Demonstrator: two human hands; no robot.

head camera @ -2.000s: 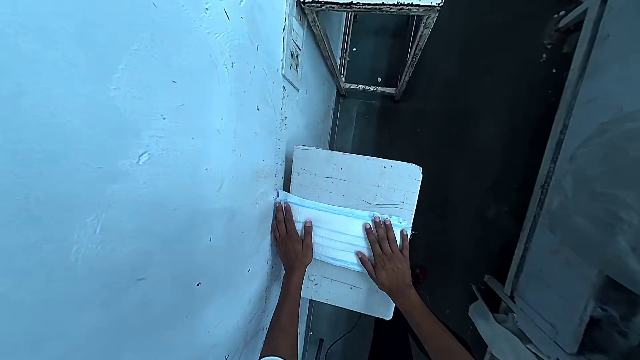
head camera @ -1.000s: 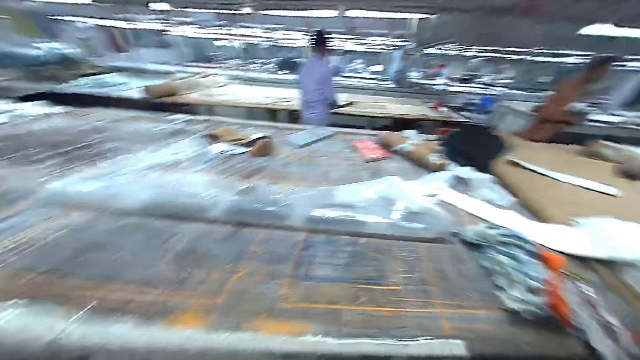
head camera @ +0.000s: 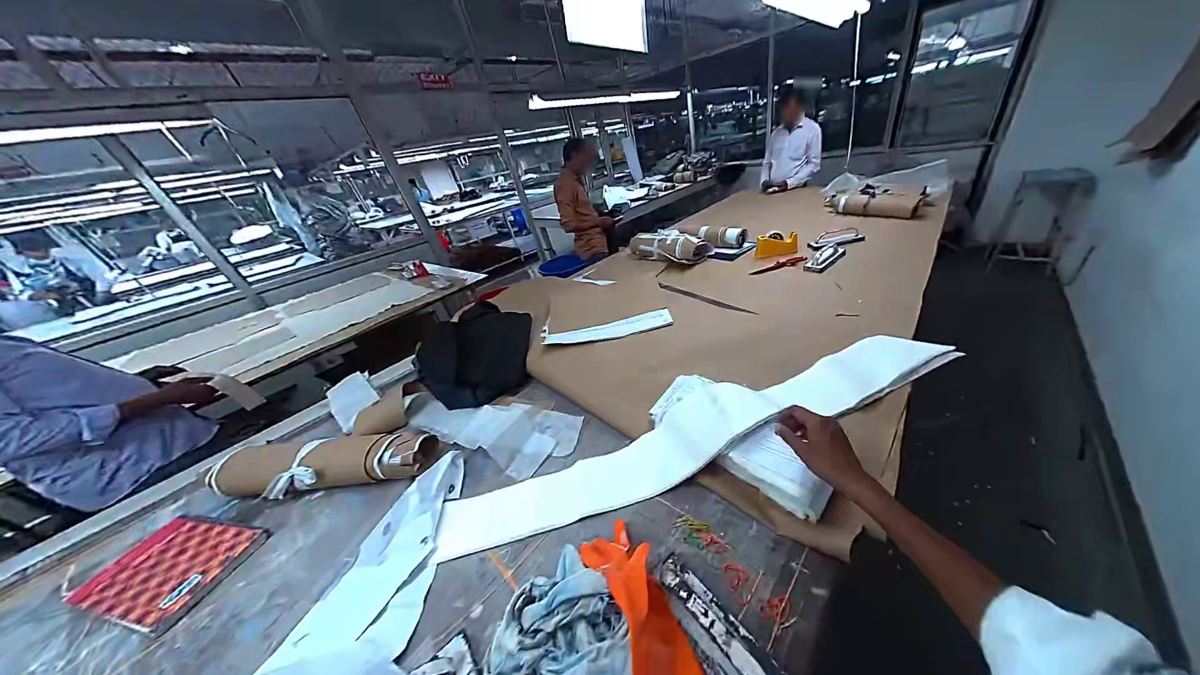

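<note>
My right hand [head camera: 817,444] touches the edge of a long white strip [head camera: 600,480], thumb and fingers close together at its border; whether they pinch it is hard to tell. The strip lies across a stack of folded white pieces [head camera: 773,469] on brown paper [head camera: 609,370]. Its far end reaches the paper's right side, its near end the grey table [head camera: 347,539]. Below the strip are a crumpled light blue cloth [head camera: 560,619] and an orange cloth [head camera: 647,614]. My left hand is out of view.
A tied brown roll [head camera: 328,464], a red checked notebook [head camera: 169,572] and black fabric [head camera: 476,354] lie leftward. Farther along are an orange tape dispenser [head camera: 776,246], red-handled scissors [head camera: 778,265] and a long ruler [head camera: 705,298]. Three people stand around; a dark floor [head camera: 1003,422] runs along the right.
The view has swung from a wall and small board to the long table. Both my hands lay on a pleated face mask two seconds ago; now only my right hand shows, at the white strip.
</note>
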